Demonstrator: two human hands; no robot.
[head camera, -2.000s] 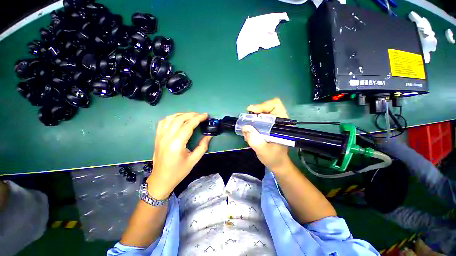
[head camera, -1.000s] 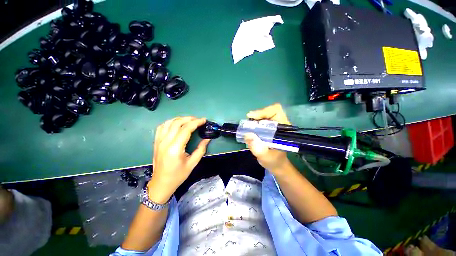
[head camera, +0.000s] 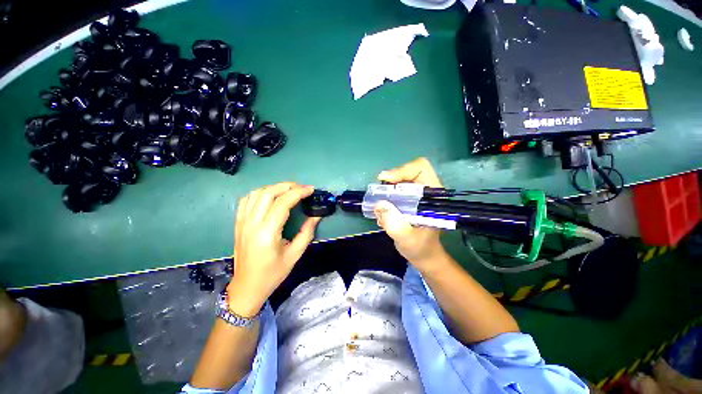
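My left hand (head camera: 265, 231) holds a glossy black housing (head camera: 319, 204) between thumb and fingertips, just over the front edge of the green bench. My right hand (head camera: 412, 219) grips the black glue syringe (head camera: 485, 218) at its clear sleeve. The syringe lies nearly level, pointing left, with its bluish tip at the right side of the housing. Whether the tip touches it cannot be told. A green adapter (head camera: 536, 227) sits at the syringe's rear, with a pale hose attached. A large heap of black housings (head camera: 138, 115) lies on the bench at the left.
A black controller (head camera: 554, 77) with a yellow label stands at the back right. Torn white paper (head camera: 383, 60) lies mid-bench. Clear plastic sheet (head camera: 165, 327) with small black parts is below the bench edge (head camera: 115, 278). A red crate (head camera: 668, 209) is at right. Other people's limbs show at the lower corners.
The heap, paper and controller have shifted slightly left in the view. The housing is tilted a little differently in my left fingertips than in the oldest frame. Both hands keep their hold.
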